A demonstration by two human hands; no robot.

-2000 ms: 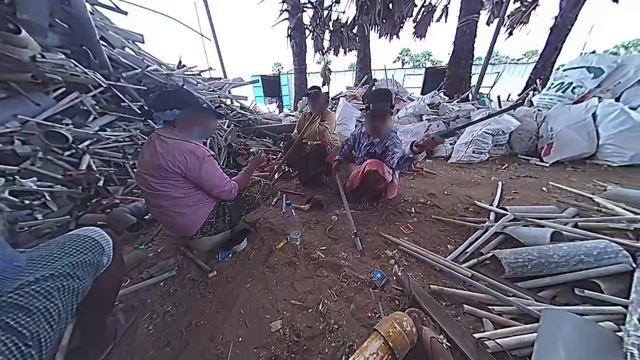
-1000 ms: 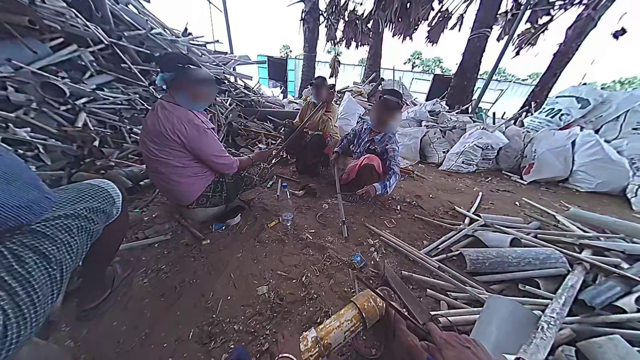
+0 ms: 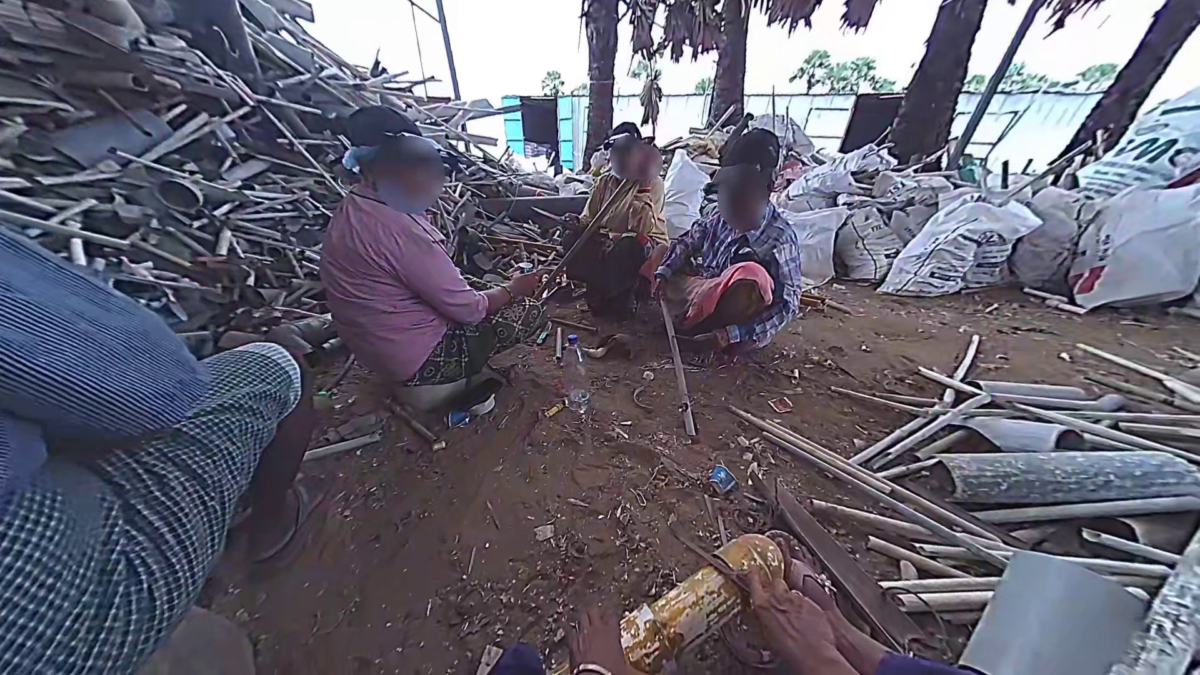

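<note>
A yellow-stained plastic pipe with a wider socket end (image 3: 698,605) lies at the bottom centre of the head view. At its left side, my left hand (image 3: 600,642) grips the lower part, with a bangle at the wrist; the frame cuts off part of it. My right hand (image 3: 795,621) is at the pipe's right, near the socket, its fingers around a thin, dark, curved tool (image 3: 714,560) that crosses over the pipe. What kind of tool it is cannot be told. A foot shows partly behind my right hand.
Split pipes and thin strips (image 3: 1069,476) lie at right, beside a flat dark bar (image 3: 839,567). Three people squat ahead; another sits close at left. A plastic bottle (image 3: 576,377) stands on the soil. Filled sacks (image 3: 961,246) and a scrap-pipe heap (image 3: 234,187) stand behind.
Both my hands now show at the pipe; two seconds ago my left hand was not in view. The person in the checked shirt has lowered an arm that was stretched out to the side.
</note>
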